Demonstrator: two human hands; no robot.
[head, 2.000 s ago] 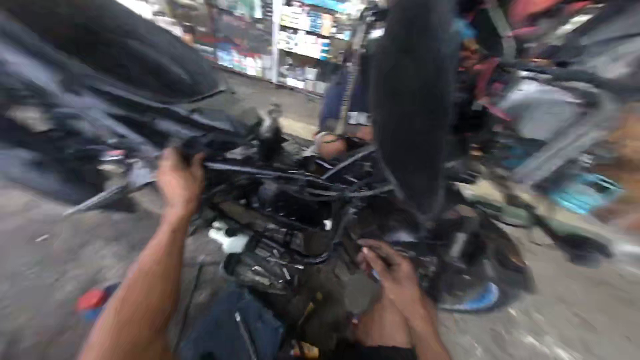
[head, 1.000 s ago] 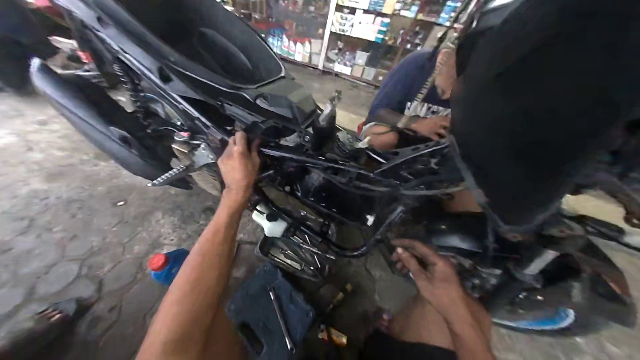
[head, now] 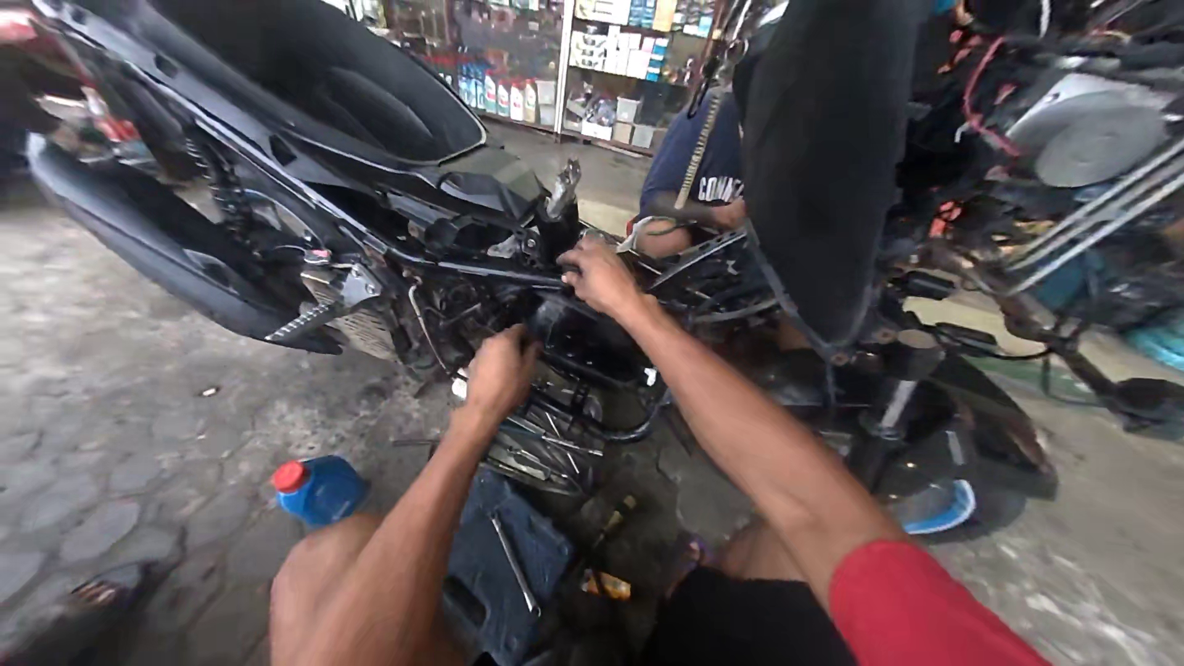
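Observation:
Before me stands a partly stripped motor scooter, its black frame tube bare in the middle. My left hand is low at the frame's near side, fingers curled against the dark parts below the tube; what they touch is hidden. Higher and further right, my right hand reaches over the tube, with its fingertips bent down among dark parts. Whether either hand grips anything cannot be told. Under the frame lies a tray of metal tools. A wrench rests on a blue-black plastic case nearer to me.
A blue bottle with a red cap stands on the paved floor at left. Beyond the scooter sits another person in a dark blue shirt. A black panel rises at right. Shelves of bottles and boxes line the back.
My right hand has moved up and left from the lower frame tube to the frame's middle. My left hand has left the upper frame tube and is now lower, nearer the tool tray.

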